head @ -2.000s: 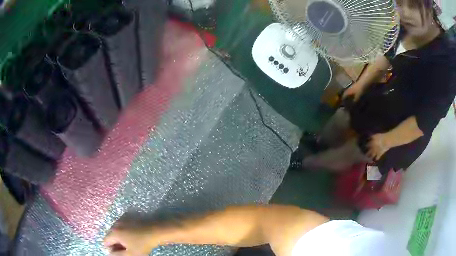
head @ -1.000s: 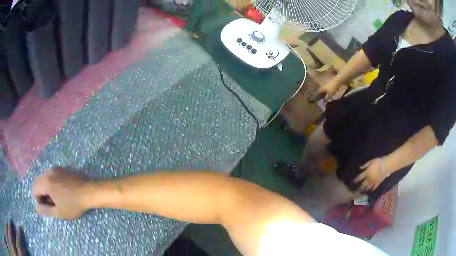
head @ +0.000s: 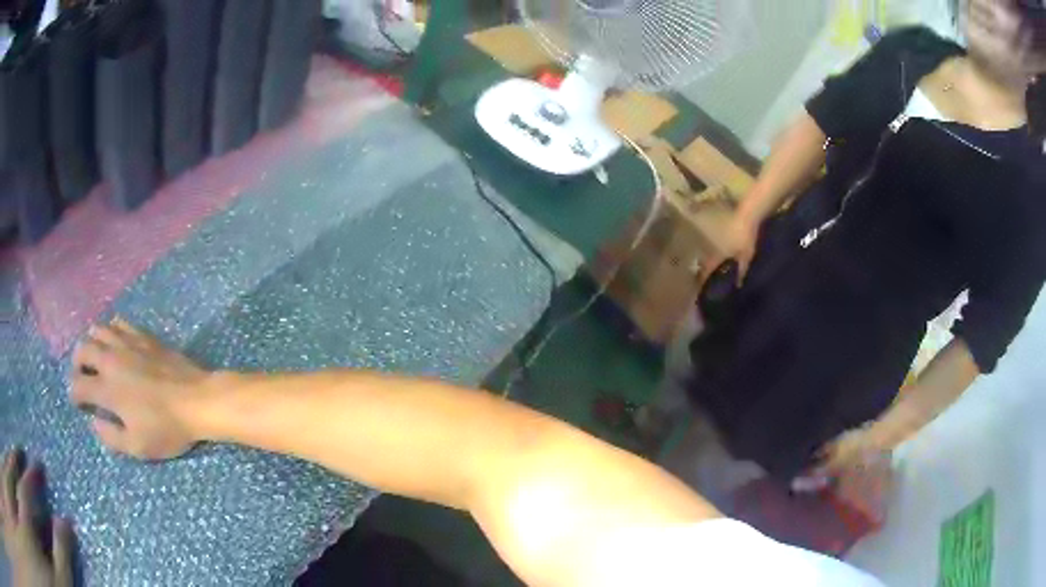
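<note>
My right hand [head: 135,390] rests palm down on the grey-blue bubble wrap [head: 390,258] at the left, its fingers a little apart. A small dark patch shows between thumb and fingers; I cannot tell if it is shadow or a part. No held thing is clearly visible. My left hand [head: 37,533] is cut off by the lower left edge; only its fingers show, apart, over the wrap, with nothing visible in them.
Dark tubular shells [head: 132,109] stand in rows at the upper left, beside pink bubble wrap [head: 149,224]. A white fan [head: 539,124] stands on the green surface [head: 442,57], its cable trailing down. A person in black [head: 872,241] is at the right, near cardboard pieces [head: 717,172].
My right hand has moved left across the wrap, and its fingers have loosened from a curled shape. My left fingers have come further into view. The view has shifted; the other person appears nearer.
</note>
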